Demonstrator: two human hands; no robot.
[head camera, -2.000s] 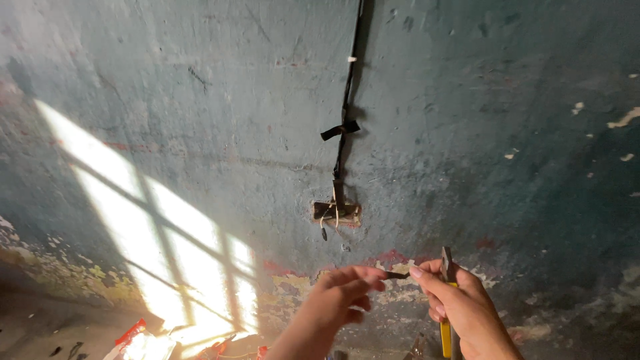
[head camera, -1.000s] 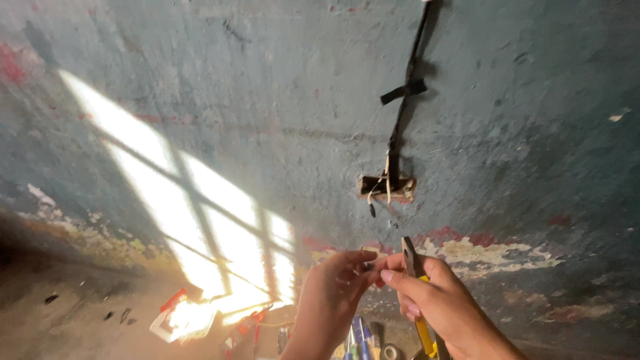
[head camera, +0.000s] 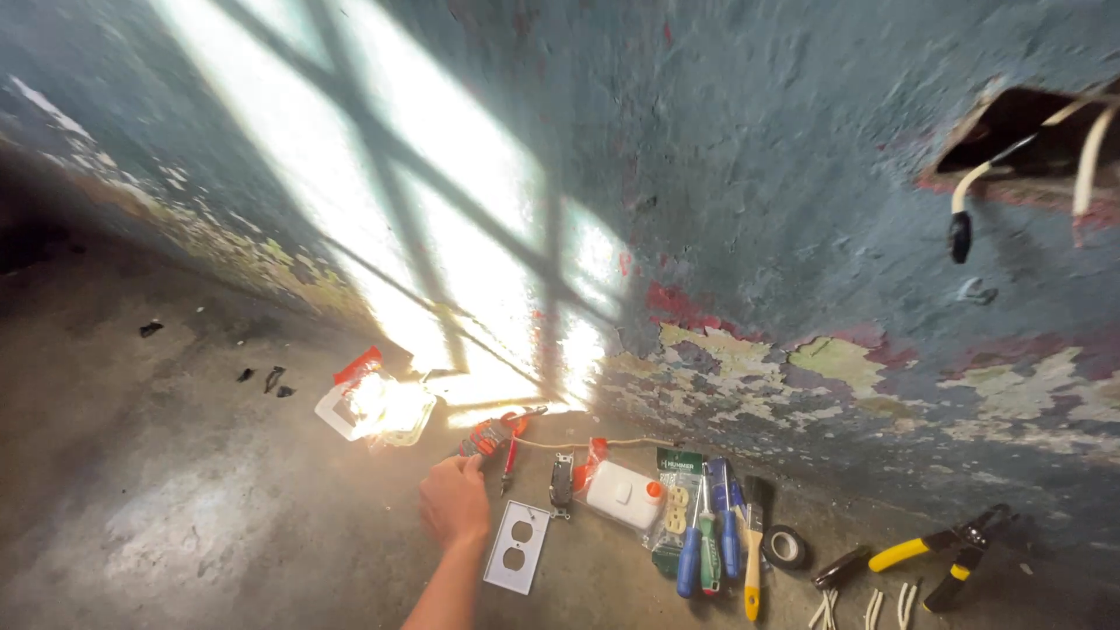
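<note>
My left hand is low at centre, its fingers closed at the lower end of a red-handled tool on the floor; the grip is partly hidden. My right hand is out of view. Beside the tool lie a small red screwdriver, a dark duplex receptacle and a white outlet cover plate. At the upper right, pale wires come out of a wall recess; one ends in black tape.
Along the wall's foot lie a white plastic container, blue-handled screwdrivers, a paintbrush, a tape roll, yellow-and-black-handled pliers and cut wire pieces. Sunlight glares on a clear package at left.
My hands were together before the wall, with a yellow-handled tool at the right one. Now my left hand is down at the floor tools and the right has left view. The view has moved down and left.
</note>
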